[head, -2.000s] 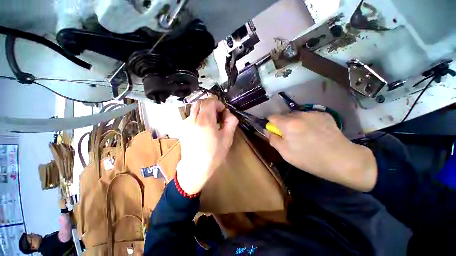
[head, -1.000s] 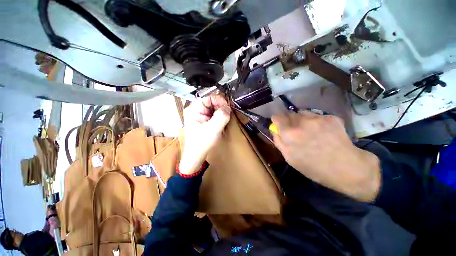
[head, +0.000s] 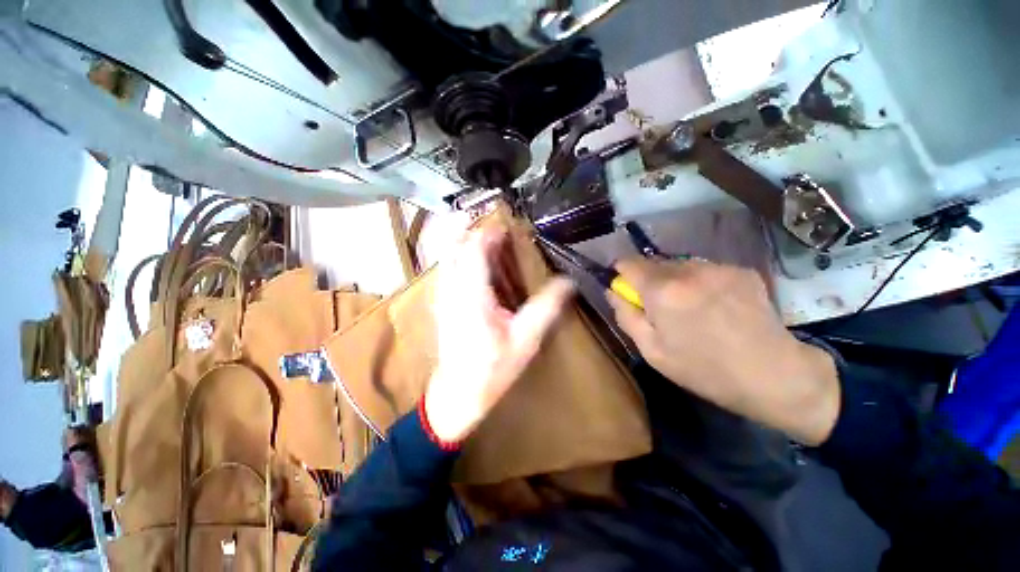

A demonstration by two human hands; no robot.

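A tan-brown handbag body (head: 570,408) lies over my lap, its upper corner under the needle area (head: 481,199) of the sewing machine. My left hand (head: 487,335) is on the bag just below the needle, thumb apart from the fingers, slightly blurred; the fingertips are partly hidden against the panel, so its grip is unclear. My right hand (head: 716,330) is closed on the yellow handle of the pliers (head: 626,293). Their dark jaws point up-left to the bag's edge near the needle.
Piled brown bags (head: 229,436) with loop handles stand at left, a black label (head: 305,365) on them. Scissors (head: 640,238) lie behind my right hand. The white-grey machine head (head: 280,101) hangs over the top left. A person's arm (head: 81,469) shows at far left. A blue crate (head: 984,391) is at right.
My left thumb has spread away from the fingers, where it was pinched in before. The bag has shifted and more of its left panel shows. The view has moved, so the machine head appears further right.
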